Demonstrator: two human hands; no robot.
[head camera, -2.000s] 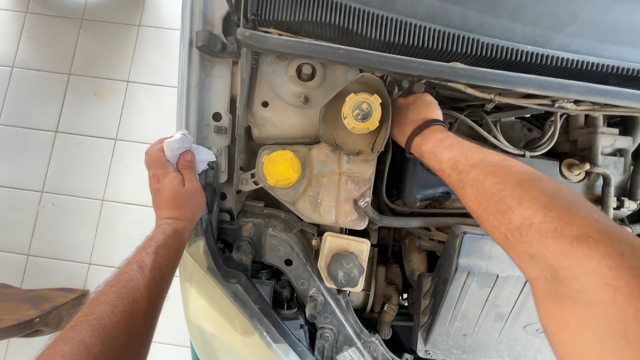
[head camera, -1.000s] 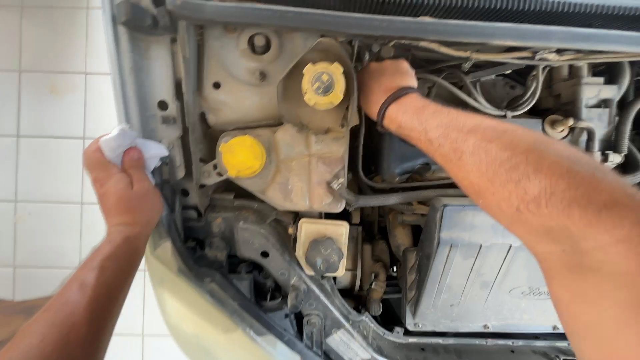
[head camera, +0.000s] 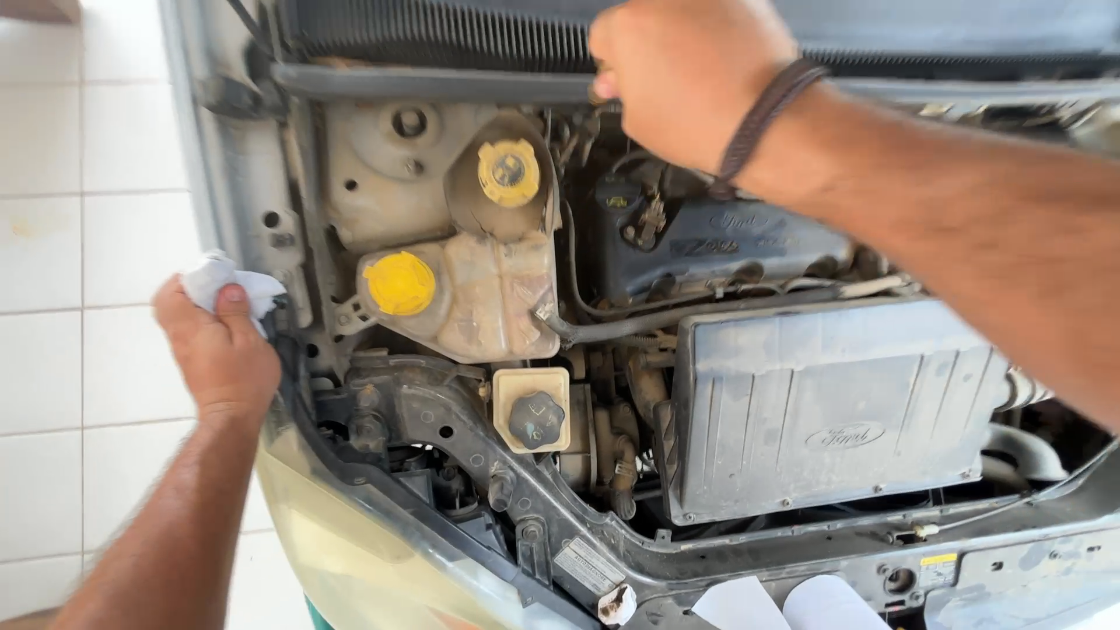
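Observation:
My left hand (head camera: 219, 341) grips a crumpled white cloth or paper (head camera: 229, 284) at the car's fender edge. My right hand (head camera: 691, 79) is closed above the rear edge of the engine bay; whatever it may hold is hidden by the fingers. Below it lies the black Ford engine cover (head camera: 726, 241). Left of that is a translucent coolant reservoir (head camera: 490, 302) with a bright yellow cap (head camera: 400, 283). A paler yellow cap (head camera: 508, 173) sits in a recess behind it. A smaller square reservoir with a dark cap (head camera: 536, 419) is nearer the front.
A grey Ford air filter box (head camera: 840, 411) fills the middle right. White paper (head camera: 831, 604) and a small stained wad (head camera: 617, 604) lie on the front crossmember. The headlight (head camera: 350, 534) is at lower left, white floor tiles (head camera: 131, 367) beyond the fender.
My right hand has risen from beside the paler yellow cap, up over the bay's rear edge. My left hand still holds the white cloth or paper at the fender.

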